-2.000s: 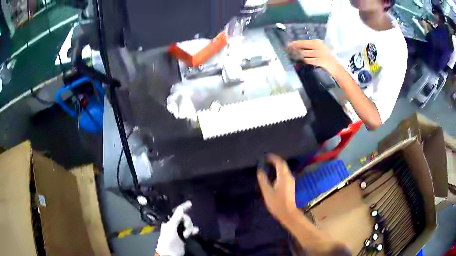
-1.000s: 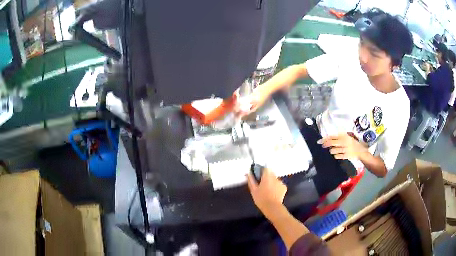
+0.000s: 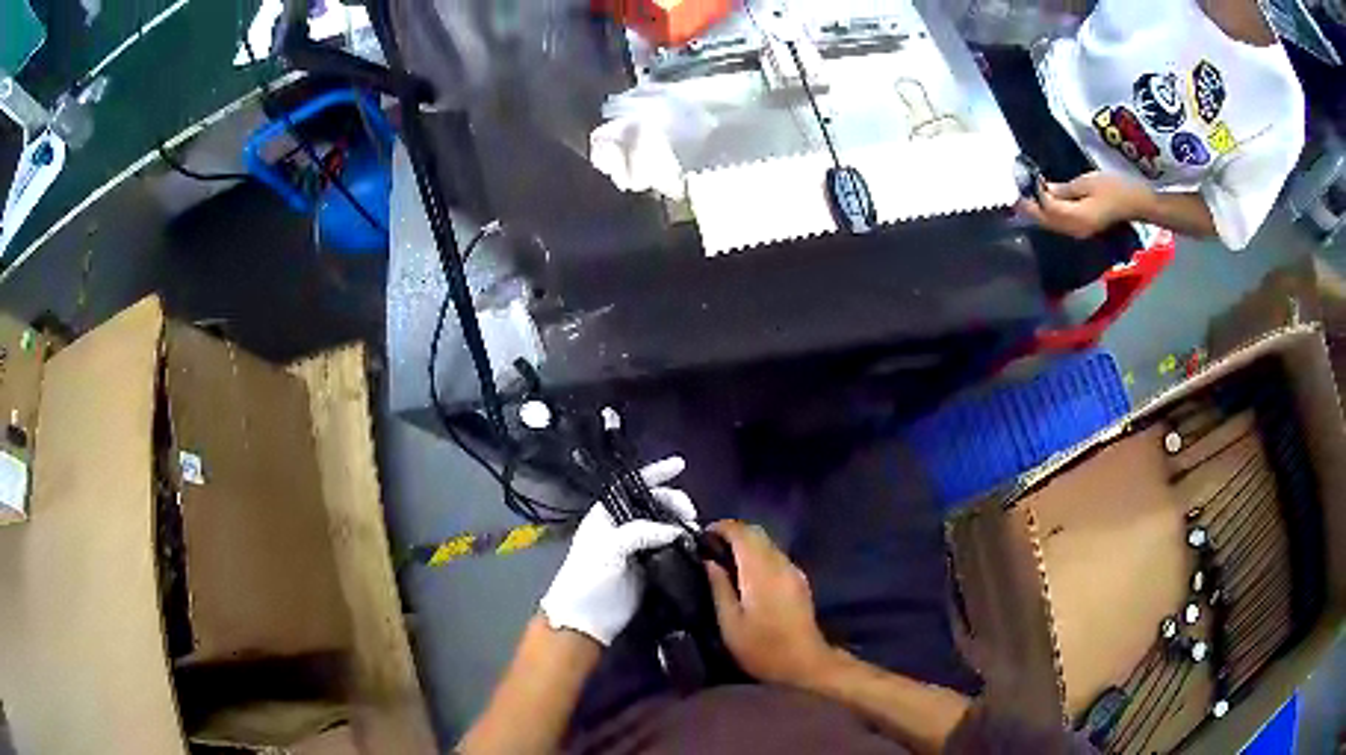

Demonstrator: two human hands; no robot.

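Observation:
My left hand [image 3: 613,568], in a white glove, is closed around a bundle of tools [image 3: 676,590] with black grips, over my lap. Their thin shafts point up and away from me, with small white round heads at the far end. My bare right hand [image 3: 760,602] is at the near side of the bundle, its fingers on a black grip. One inspection mirror [image 3: 850,201] lies on the machine fixture [image 3: 871,89], its black oval grip over the white toothed-edge strip [image 3: 738,211] and its shaft pointing away.
An open carton of tools [image 3: 1100,590] stands at the right, with a blue plastic crate [image 3: 1019,428] beside it. An open carton [image 3: 251,502] is at the left. A co-worker's hand [image 3: 1085,204] is right of the fixture. An orange-red box [image 3: 672,18] and crumpled white wipe [image 3: 638,143] are on the table.
My right hand has left the fixture and come back to the bundle; a tool now lies on the fixture. The co-worker's arm has withdrawn from it. The view has tilted down.

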